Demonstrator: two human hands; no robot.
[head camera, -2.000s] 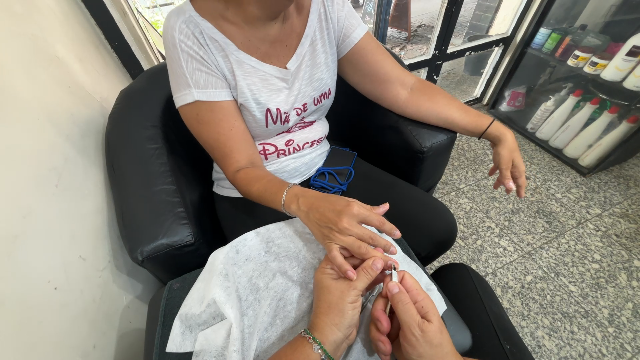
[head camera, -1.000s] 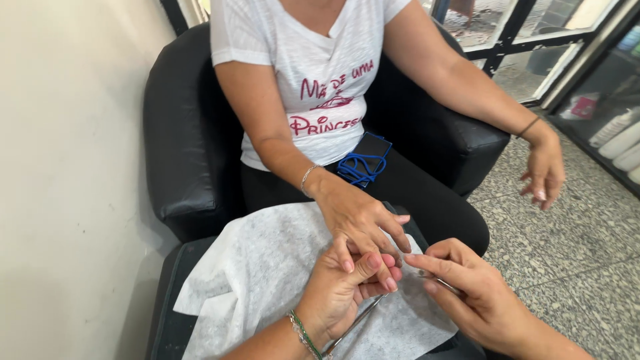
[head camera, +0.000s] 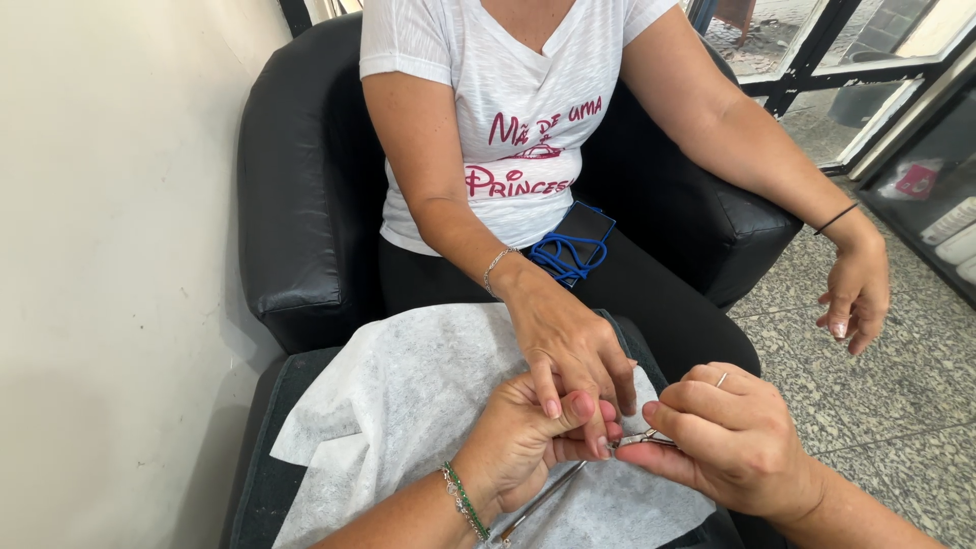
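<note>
My left hand, with a green and silver bracelet at the wrist, holds the fingers of another person's hand from below. My right hand grips a pair of metal cuticle nippers; their tips are at the nail of one of the held fingers. The handles are mostly hidden in my palm. Below my left hand, a thin metal tool lies slantwise over a white disposable cloth. The cloth is spread on a dark padded surface.
The person sits in a black armchair, other hand hanging over the armrest. A dark phone-like object with blue cord rests on the lap. A pale wall is at left; a cabinet with bottles stands at right.
My right hand was apart from the held fingers, its fingers extended, one second ago; now the nippers in it are at a fingertip. My left hand keeps hold of the person's fingers.
</note>
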